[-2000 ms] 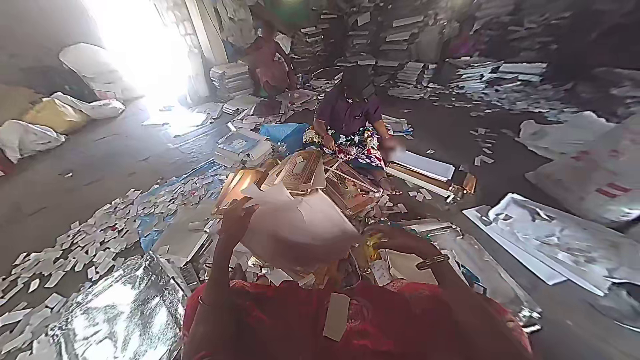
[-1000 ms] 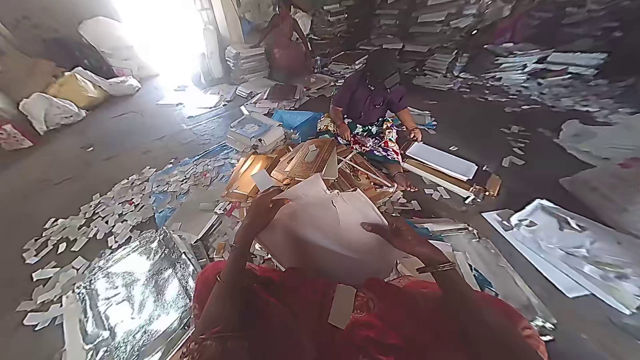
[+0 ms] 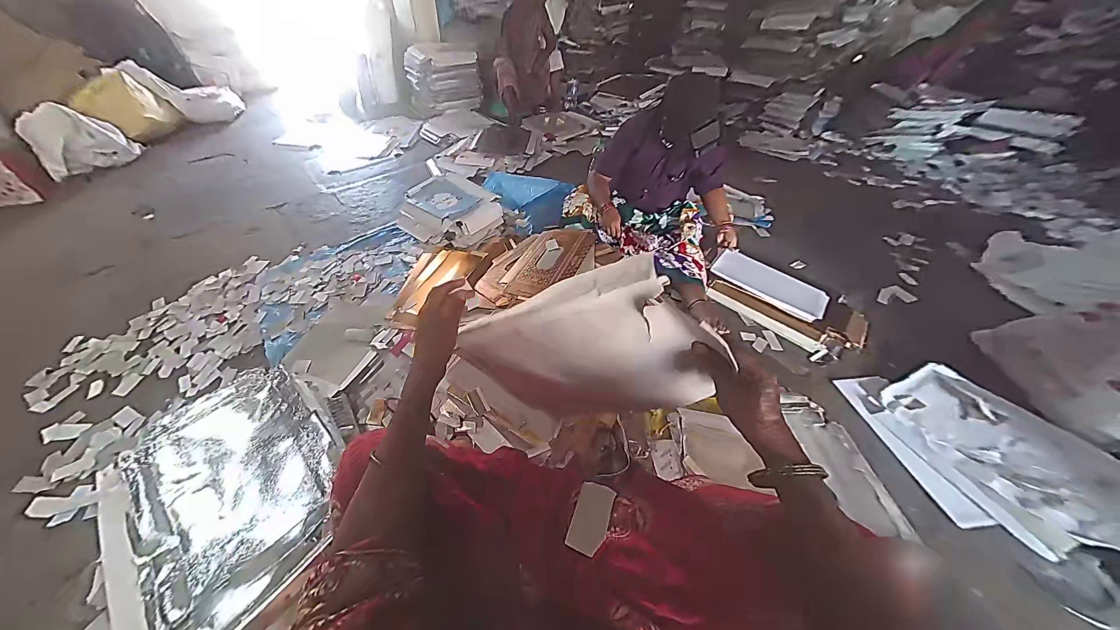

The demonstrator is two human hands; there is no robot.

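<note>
A large creased sheet of pale paper (image 3: 577,350) is raised above my lap, bowed between my hands. My right hand (image 3: 735,376) grips its right edge, somewhat blurred. My left hand (image 3: 444,306) is at the sheet's upper left, fingers pinched on a small white piece that may be its corner or a separate scrap. Beneath and beyond the sheet lie brown patterned card pieces (image 3: 547,262) and loose paper scraps (image 3: 472,411). A small pale card piece (image 3: 591,519) rests on the red cloth over my lap.
A person (image 3: 661,166) sits opposite beside a stack of white sheets (image 3: 770,284); another person (image 3: 528,61) is farther back. Silvery foil-like sheets (image 3: 227,464) lie at left, near scattered paper slips (image 3: 192,324). White plastic sheeting (image 3: 989,437) lies at right. Paper stacks (image 3: 442,79) stand behind.
The sheet, lower over my lap a second ago, is now lifted and bowed. My left hand has moved up to its upper left; my right hand has moved to its right edge.
</note>
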